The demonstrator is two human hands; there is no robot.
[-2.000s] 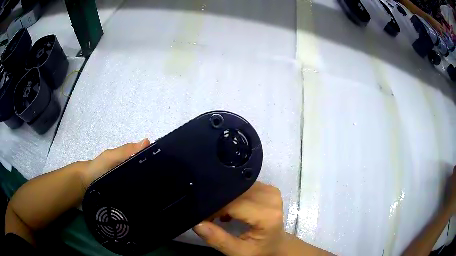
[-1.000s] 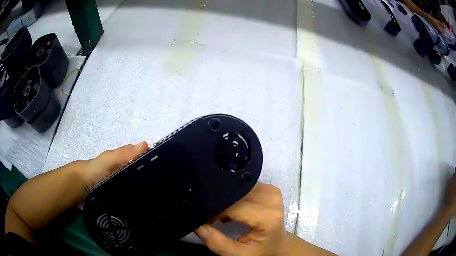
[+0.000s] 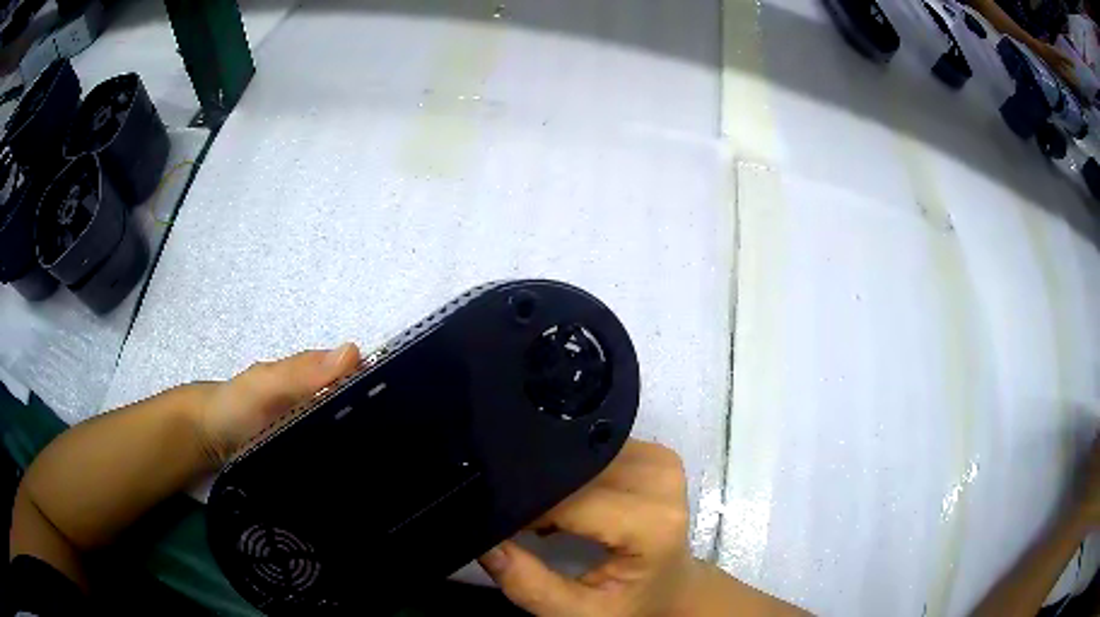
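Observation:
A long black oval base housing (image 3: pixel 434 440) is held up in front of me, its flat outer face towards me. A round slotted grille is at its lower left end and a round glossy recess at its upper right end, between two small round holes. A ribbed side wall shows along its upper left edge. My left hand (image 3: pixel 271 392) grips that edge, thumb on top and the other fingers hidden. My right hand (image 3: pixel 615 530) is at the lower right edge with bent fingers; its fingertips are partly hidden by the housing.
Several deep black cup-like housings (image 3: pixel 91 223) stand at the left beside a dark green post (image 3: pixel 211 54). White foam sheet with taped seams (image 3: pixel 579 181) covers the table. Black parts (image 3: pixel 1025 90) lie at the far right near a person's hand. Another person's arm (image 3: pixel 1049 542) is at the right edge.
The housing has tilted slightly, so more of its ribbed side wall shows along the upper left edge. Both hands keep nearly the same places on it.

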